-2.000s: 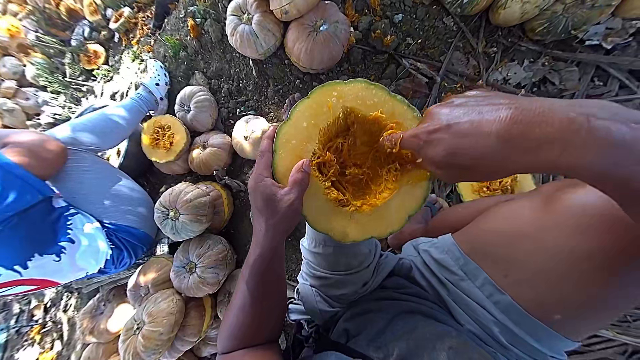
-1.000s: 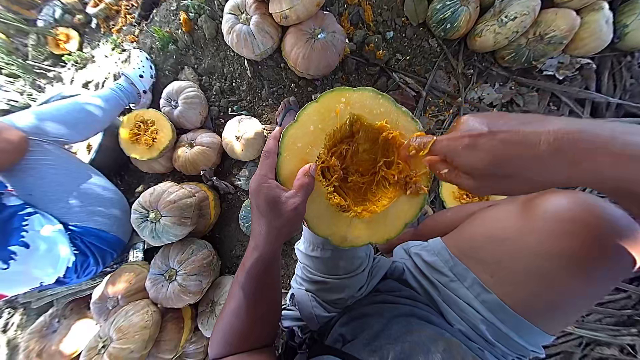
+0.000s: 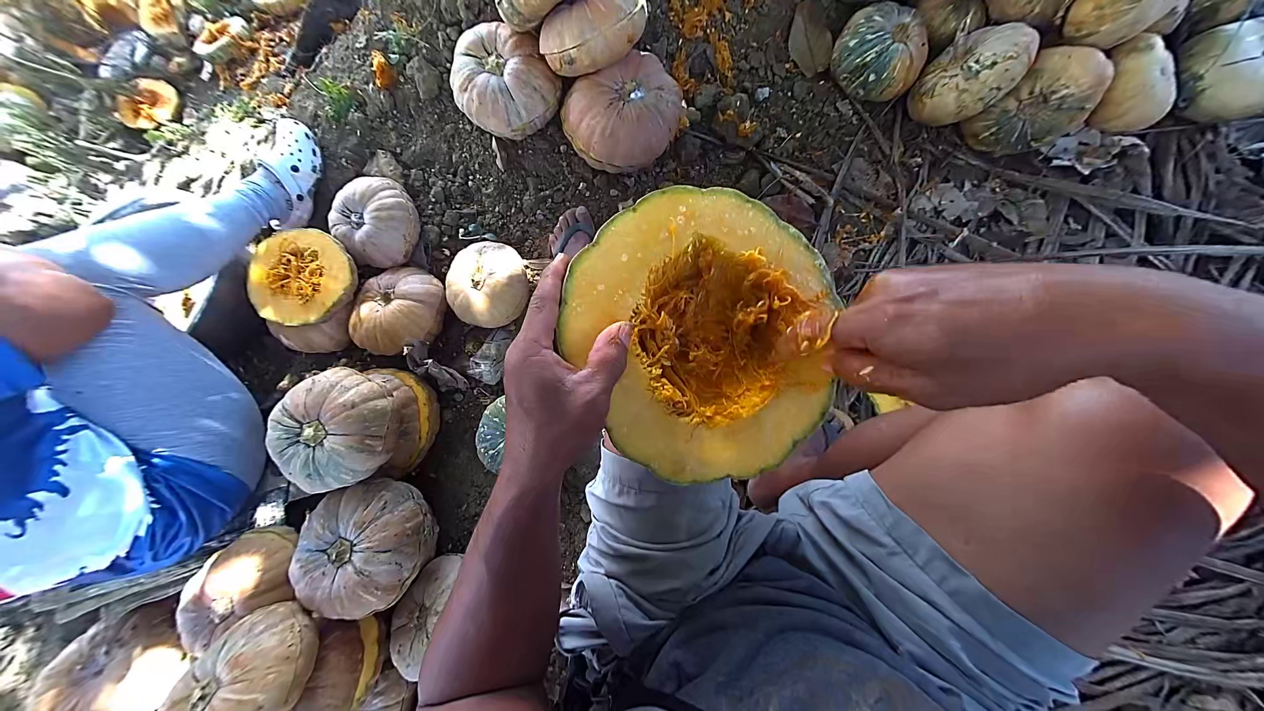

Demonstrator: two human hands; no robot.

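Observation:
A halved pumpkin with its cut face up is above my lap, its hollow full of orange stringy pulp. My left hand holds its left edge, thumb on the cut flesh and fingers around the rind. At the right side of the hollow is my right hand, its fingers curled around something small with orange pulp on it; what that is cannot be made out. Part of another cut pumpkin shows behind my right hand, near my leg.
Whole pumpkins lie in piles at left, lower left and top centre. A cut pumpkin rests among them. A person in blue sits at far left. More squashes line the upper right, above dry fronds.
My left hand keeps its hold on the halved pumpkin. My right hand has stayed at the right side of the hollow, with only small shifts.

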